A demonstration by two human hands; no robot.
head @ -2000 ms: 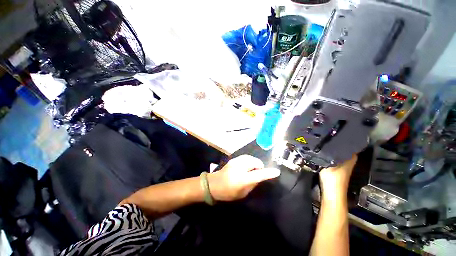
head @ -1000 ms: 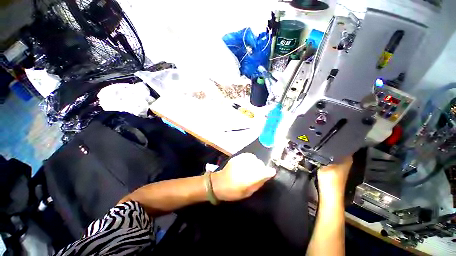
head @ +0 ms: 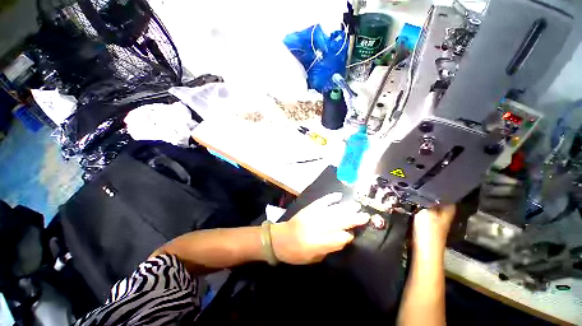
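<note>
The dark garment [head: 367,255] lies under the grey button-sewing machine head [head: 440,162] and hangs down in front. A small shiny button [head: 378,221] shows on the cloth beside the clamp [head: 381,197]. My left hand [head: 319,229] lies on the cloth with its fingers apart, one fingertip beside the button. My right hand [head: 434,223] is at the right, below the machine head; its fingertips are hidden. A bright blue strip [head: 353,156] hangs at the needle area.
Loose buttons [head: 297,110], a dark thread spool [head: 334,109] and a yellow-and-black tool [head: 313,135] are on the white table [head: 255,149]. Dark garments [head: 137,210] are piled at left. A control panel [head: 520,124] is at right. A fan [head: 115,32] stands at back left.
My left hand has gone from closed fingers at the clamp to spread fingers on the cloth. The button beside the clamp now shows. My right hand stays below the machine head.
</note>
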